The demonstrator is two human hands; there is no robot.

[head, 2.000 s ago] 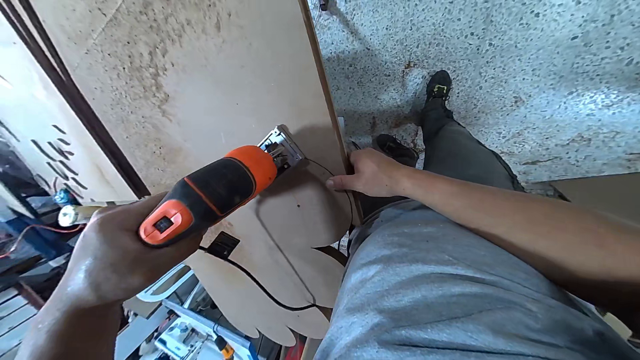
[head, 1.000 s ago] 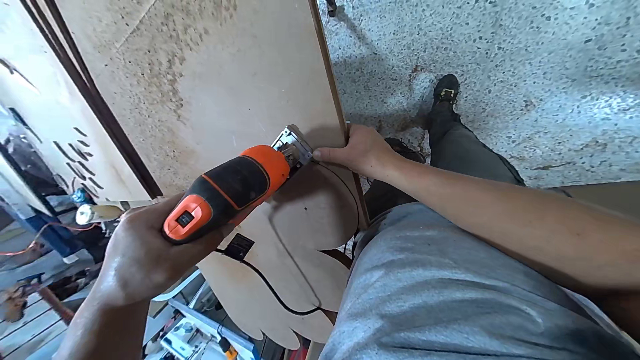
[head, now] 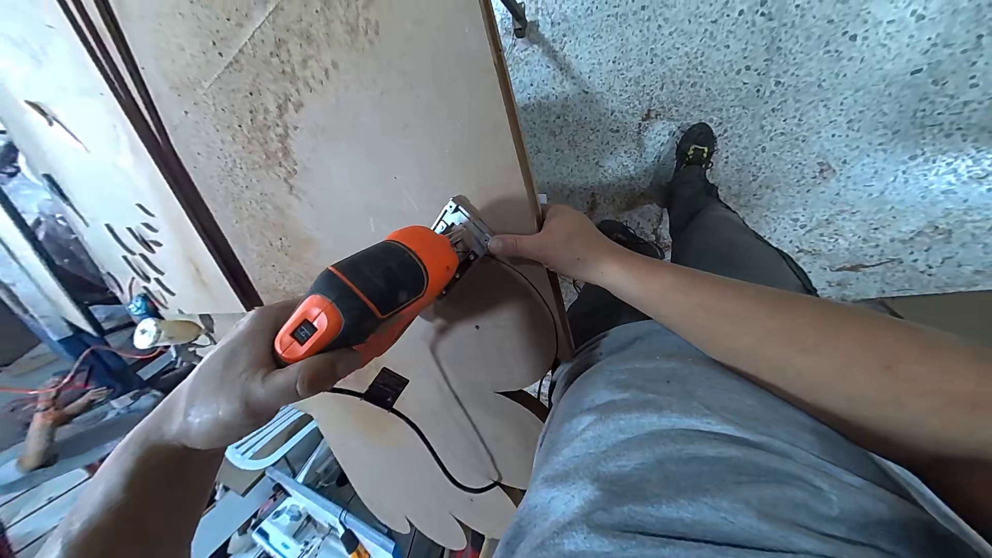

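Observation:
An orange and black jigsaw (head: 372, 291) points up and right on a wooden board (head: 403, 116); its metal base plate (head: 473, 221) rests near the board's right edge. My left hand (head: 263, 372) is wrapped around the rear handle. My right hand (head: 558, 244) grips the board's right edge, its thumb on top at the corner of the base plate and its fingers hidden below. The blade is hidden. Below the jigsaw lies a board part with a rounded, scalloped outline (head: 387, 457). A black power cord (head: 434, 457) with a dark tag (head: 385, 387) runs over it.
More boards (head: 101, 155) with dark strips lie at the left. Beneath are a white slatted chair (head: 267, 442) and a blue-edged box of tools (head: 310, 519). Part of another person (head: 54, 426) shows at far left. My shoe (head: 696, 147) stands on the speckled floor (head: 814, 132).
My right thumb has moved up to the corner of the jigsaw's base plate; two seconds ago it lay on the board, a little apart from it. My left hand keeps its hold.

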